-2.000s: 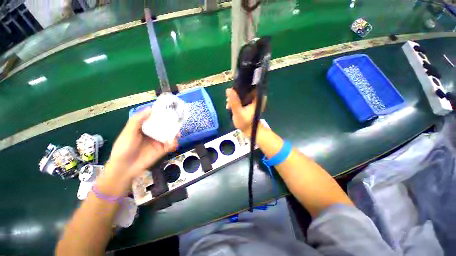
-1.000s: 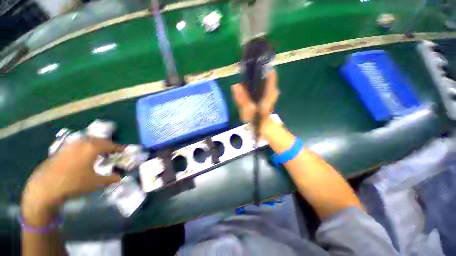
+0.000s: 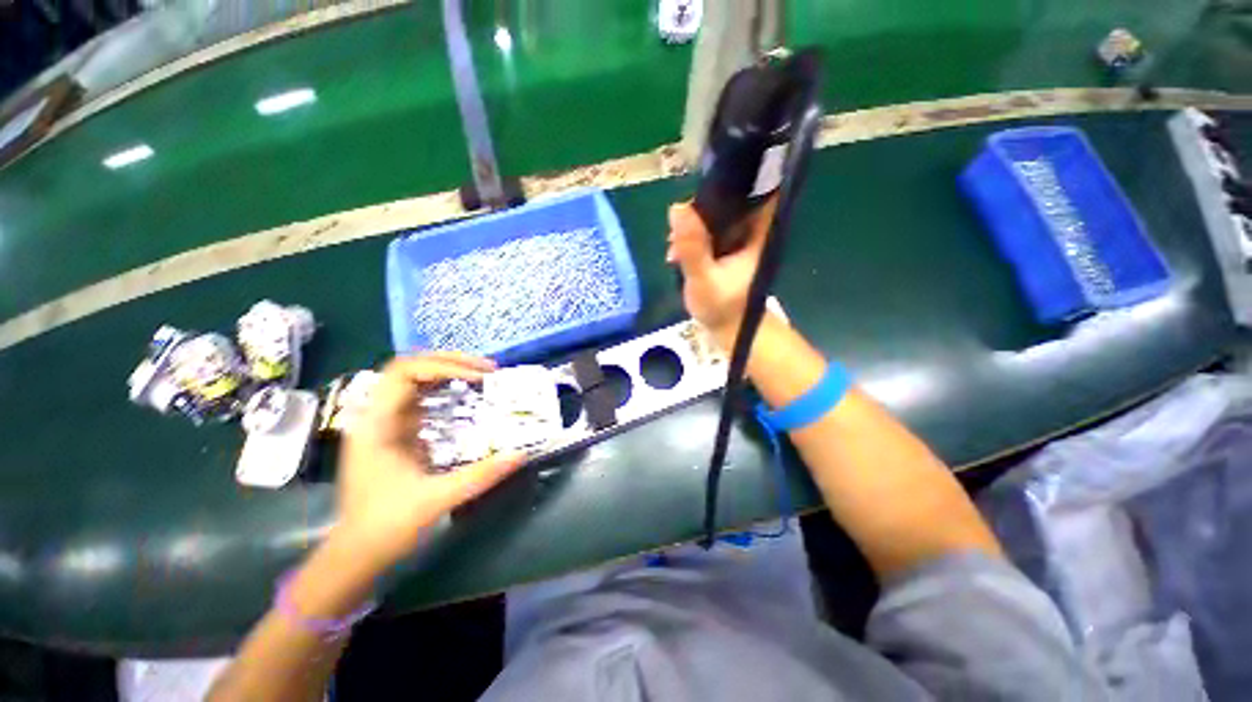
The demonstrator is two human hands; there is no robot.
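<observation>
My left hand (image 3: 398, 446) grips a white plug housing (image 3: 488, 414) with its open, part-filled side up, at the left part of the white fixture (image 3: 700, 359). Thumb and fingers are on its left side. My right hand (image 3: 721, 274) is closed around the black electric screwdriver (image 3: 752, 144), behind the fixture's right end. The tool's cord hangs down in front of the wrist. The screwdriver's tip cannot be made out. Round dark holes and a black pad show to the right of the housing.
A blue bin of screws (image 3: 515, 288) lies behind the fixture, a second blue bin (image 3: 1064, 226) farther right. Several open units (image 3: 206, 370) and a loose white unit (image 3: 276, 439) lie at left. A grey divider bar (image 3: 474, 110) crosses the green belt. Another fixture (image 3: 1215, 206) stands far right.
My left hand has moved right from the cluster of units to the fixture, with a housing now in its fingers. My right hand still holds the screwdriver.
</observation>
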